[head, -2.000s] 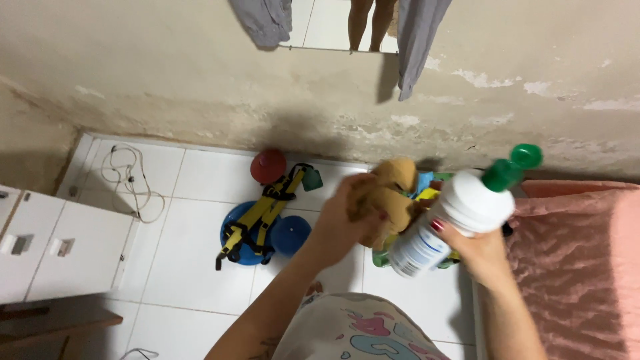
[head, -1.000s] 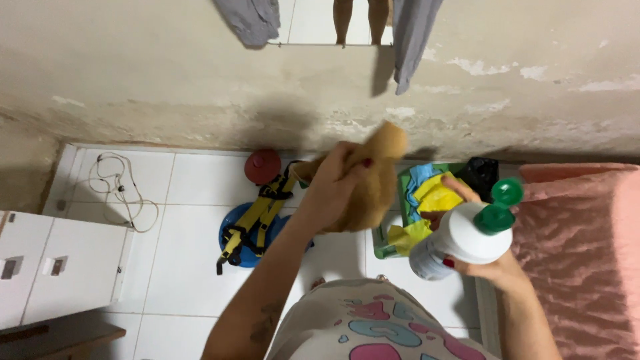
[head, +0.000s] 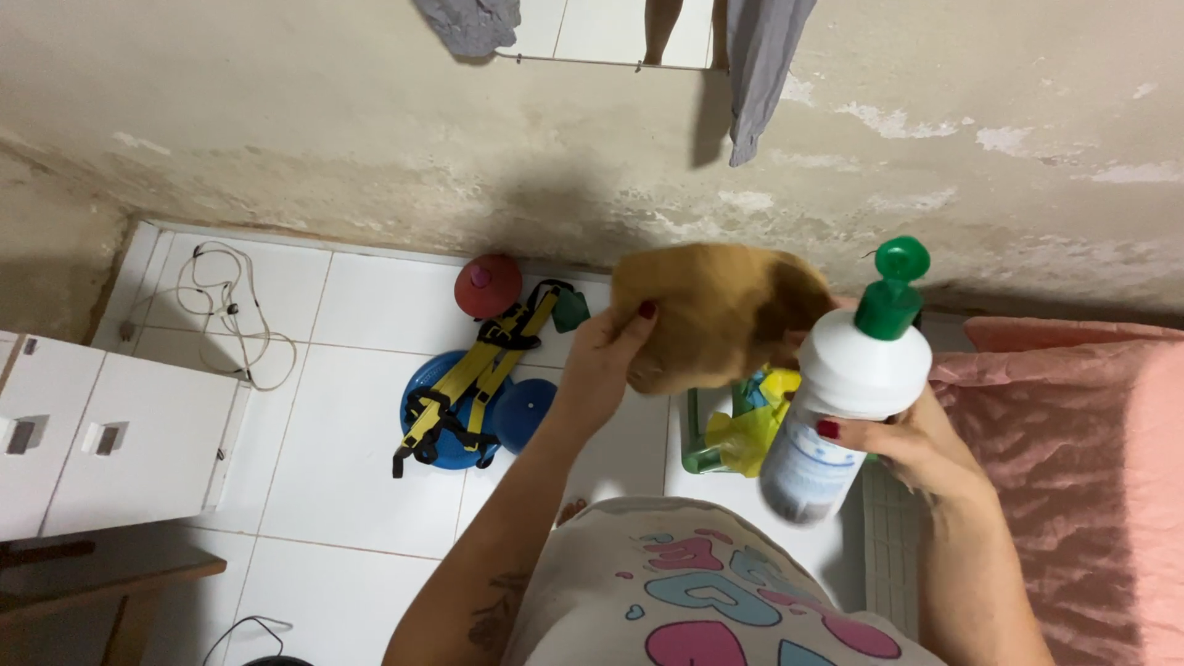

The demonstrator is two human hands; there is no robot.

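My left hand point(head: 615, 356) grips the left edge of a tan cloth point(head: 712, 310), which is spread out and blurred, with a dark patch toward its right end. In my right hand point(head: 893, 444) is a white plastic bottle point(head: 856, 370), held tilted with its base down and to the left. Its green flip cap point(head: 890, 305) stands open. Fingers of my right hand seem to reach the cloth's right end, partly hidden behind the bottle. Below the cloth lie yellow and blue cloths or gloves point(head: 745, 430) in a green container point(head: 696, 444).
On the tiled floor lie yellow-black straps point(head: 472, 370) over a blue disc point(head: 425, 379), a blue ball point(head: 525, 414), a red ball point(head: 488, 287) and a coiled cord point(head: 222, 310). White drawers point(head: 129, 444) stand left, a pink-covered bed point(head: 1045, 462) right. A mirror point(head: 620, 32) hangs on the wall.
The tan cloth, bunched up two seconds ago and hanging from my left hand one second ago, is now spread wide toward the bottle. The bottle stays in my right hand.
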